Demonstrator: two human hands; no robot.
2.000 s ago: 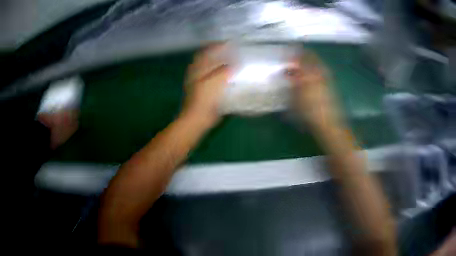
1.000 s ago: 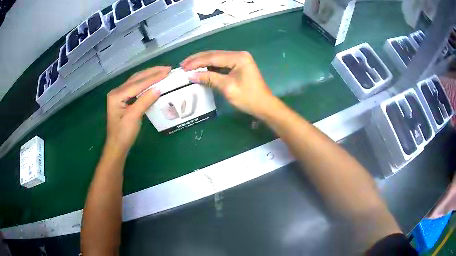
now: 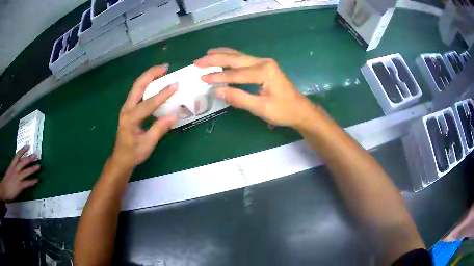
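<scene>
A white retail box [image 3: 195,106] with a picture of two beige devices and a black strip lies on the green conveyor belt, in front of me. Its plain white top flap [image 3: 183,83] faces up between my hands. My left hand [image 3: 143,117] holds the box's left end, fingers on the flap and thumb at the front. My right hand [image 3: 254,88] holds the right end, fingers on the flap and thumb near the front edge. The flap's far edge is partly hidden by my fingers.
A closed white box [image 3: 31,134] lies at the far left with another person's hand [image 3: 18,176] at it. Trays with black parts stand on the far ledge [image 3: 150,23], on the belt at right [image 3: 392,83] and on the near bench [image 3: 439,143]. An open box [image 3: 366,21] stands at upper right.
The flap has come down flatter over the box top, with my fingers now spread on it. Another person's hand has appeared at the far-left box. The view has shifted slightly.
</scene>
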